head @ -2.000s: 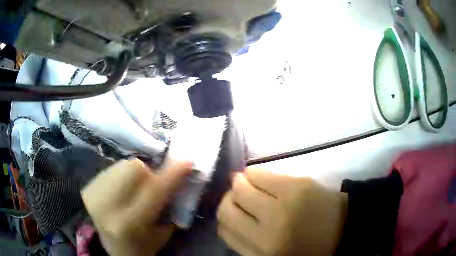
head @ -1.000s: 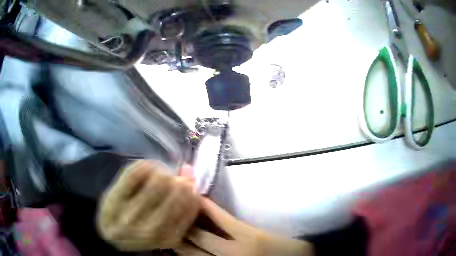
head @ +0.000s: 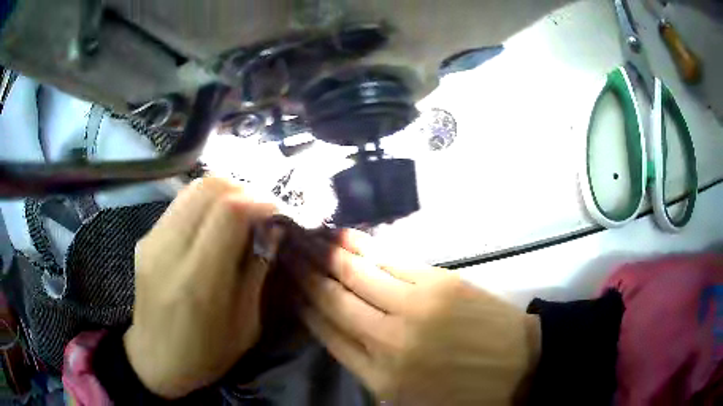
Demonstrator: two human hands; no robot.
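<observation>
My left hand (head: 198,277) and my right hand (head: 412,317) are close together in front of the sewing machine. Their fingers pinch a dark grey piece of cloth (head: 297,349) between them, just below the needle area. The fingertips hide most of the held edge. The machine head (head: 460,24) hangs above, with round tension discs and a black knob (head: 376,190) over my fingers. Black-and-grey tweed cloth (head: 103,266) and pale grey-white backed panels (head: 59,119) lie at the left, beyond my left hand.
Green-and-white scissors (head: 618,151) lie on the right of the white table (head: 523,143). A wooden-handled tool (head: 679,51) lies beside them. A round patterned disc (head: 440,129) is on the machine bed. A curved metal bar (head: 103,174) crosses the left.
The pale strip that was between my hands is no longer visible. Both hands have moved up nearer the needle area, and the pale panels at the left have shifted.
</observation>
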